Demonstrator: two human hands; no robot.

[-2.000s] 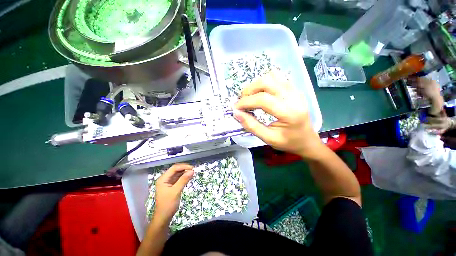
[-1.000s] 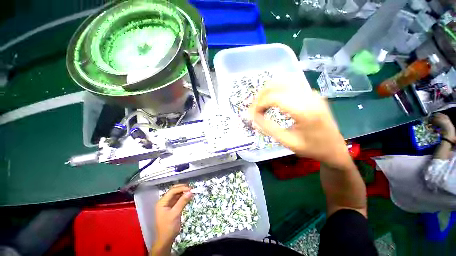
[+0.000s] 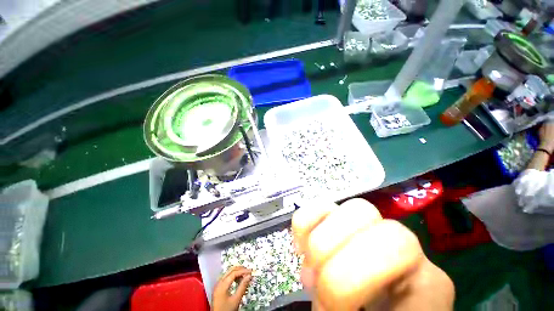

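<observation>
My right hand (image 3: 370, 261) is large and close to the camera, with curled fingers, below the far tub and over the right side of the near tub. Whether it holds anything is hidden. My left hand (image 3: 231, 288) is at the bottom, over the left part of the near parts tub (image 3: 211, 267), thumb and forefinger near each other; a held part cannot be made out. Small white and green parts (image 3: 267, 261) fill the near tub. The silver assembly machine (image 3: 243, 197) lies above it, no hand touching it. The far parts tub (image 3: 364, 149) holds similar parts.
The vibratory bowl (image 3: 158, 136) stands behind the machine, beside a blue tray (image 3: 273, 82). Small clear bins (image 3: 398, 124) and an orange bottle (image 3: 468, 103) are at right. A person's sleeve (image 3: 537, 191) is far right. A red stool (image 3: 170, 294) is below the bench.
My right hand has left the machine's right end and come down towards the camera. The view has shifted, showing more of the bench's far side. My left hand stays over the near tub.
</observation>
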